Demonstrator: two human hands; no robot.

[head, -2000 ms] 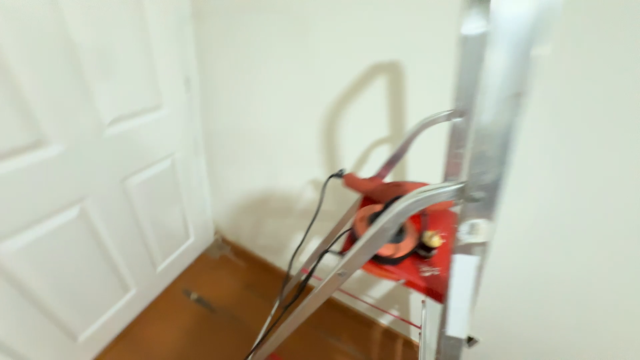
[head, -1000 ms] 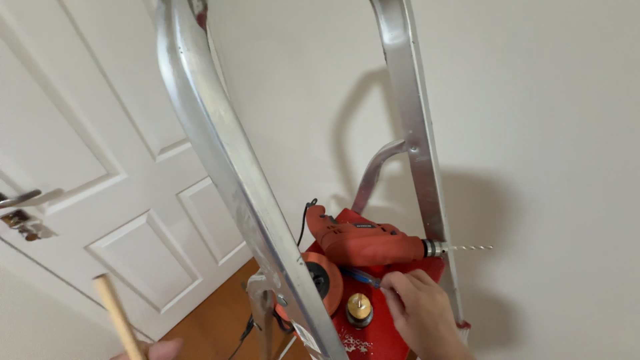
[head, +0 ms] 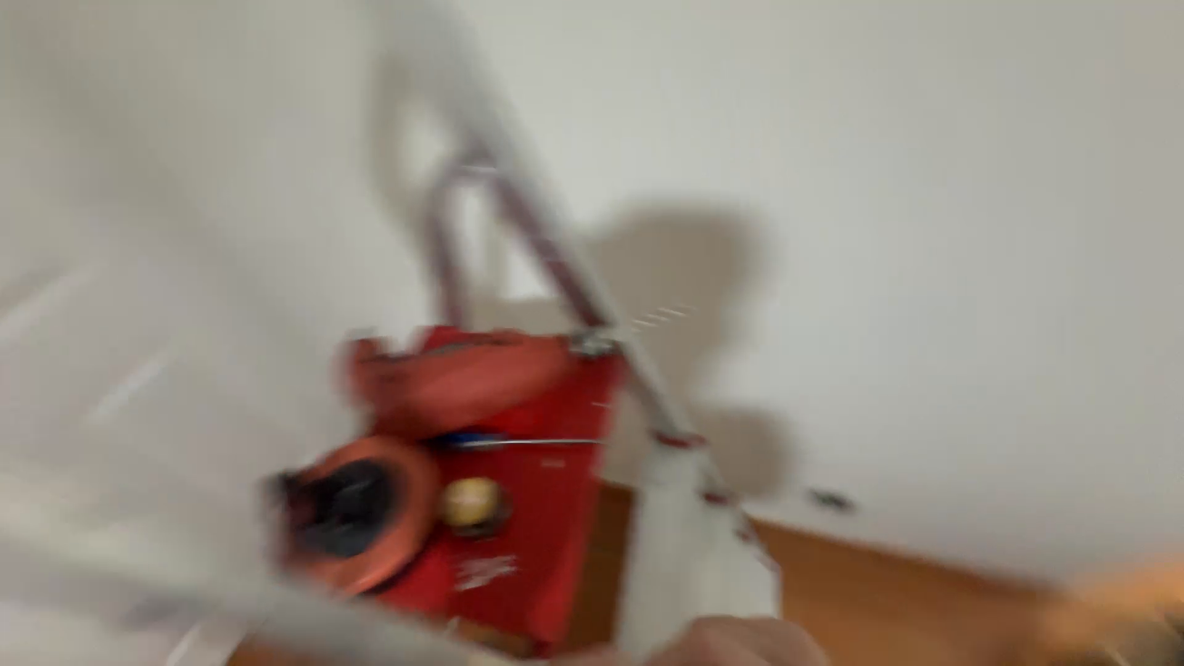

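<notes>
Blur covers much of the head view. At the bottom edge is part of a hand (head: 740, 644), apparently my right hand, below the ladder's red platform (head: 569, 481); its fingers and any hold are unclear. My left hand cannot be made out. An orange-red power drill (head: 462, 379) lies across the platform's far end, its twist bit (head: 661, 316) pointing right past the ladder rail. Beside it lies a screwdriver (head: 476, 441) with a blue handle. A round orange reel or disc (head: 412, 509) with a black centre sits left of a small brass-topped cylinder (head: 474, 505).
The aluminium ladder rail (head: 546, 213) slants in front of the white wall (head: 925, 277). A pale ladder part (head: 689, 546) stands right of the platform above brown floor (head: 869, 592). A small dark object (head: 831, 500) is near the wall's base. An orange blur (head: 1133, 601) fills the lower right corner.
The hand beside the screwdriver one second ago is away from it; the screwdriver lies on the platform. The hand with the wooden stick at the lower left is out of sight. The view has swung.
</notes>
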